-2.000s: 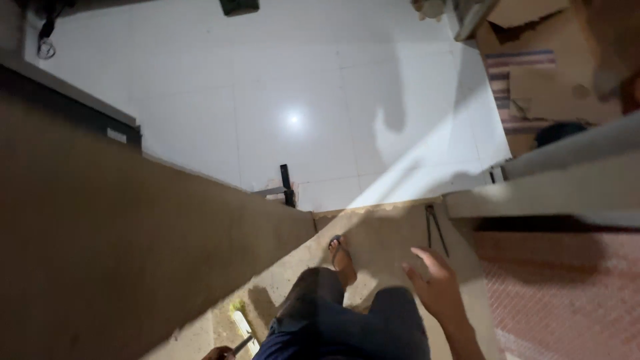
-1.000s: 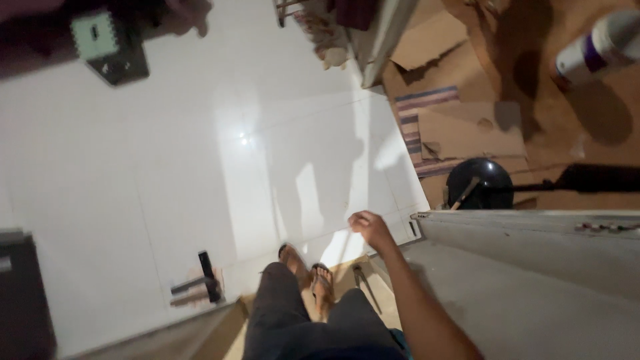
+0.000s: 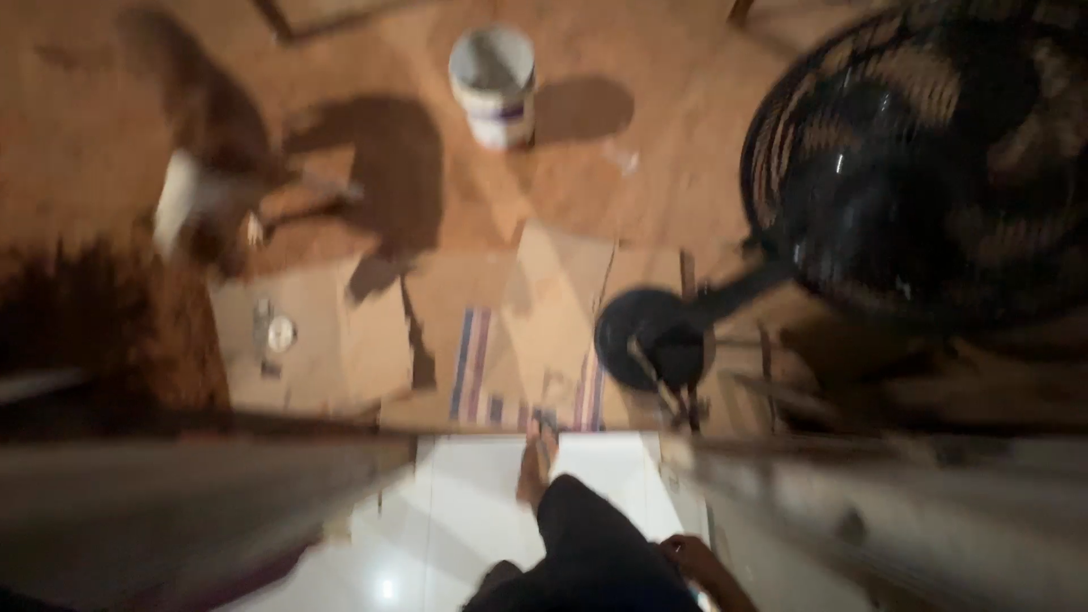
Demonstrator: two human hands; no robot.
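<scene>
My right hand point(image 3: 693, 557) hangs low beside my dark trouser leg point(image 3: 586, 540), blurred at the bottom edge. Its fingers look curled, but whether they hold anything does not show. A small bright spot lies just below it. My left hand is out of view. My foot point(image 3: 534, 467) in a sandal is at the doorway edge, where white floor tiles point(image 3: 608, 459) meet flattened cardboard point(image 3: 544, 340) and a striped mat point(image 3: 473, 365).
A black pedestal fan point(image 3: 901, 170) stands at the right, its round base point(image 3: 650, 340) near the doorway. A white bucket point(image 3: 493, 89) is farther out on the brown ground. A blurred animal point(image 3: 212, 195) is at the left. Walls flank the doorway.
The view has swung from the white-tiled room to the doorway and the brown ground beyond. My right hand, raised with fingers apart two seconds ago, is now low beside my leg.
</scene>
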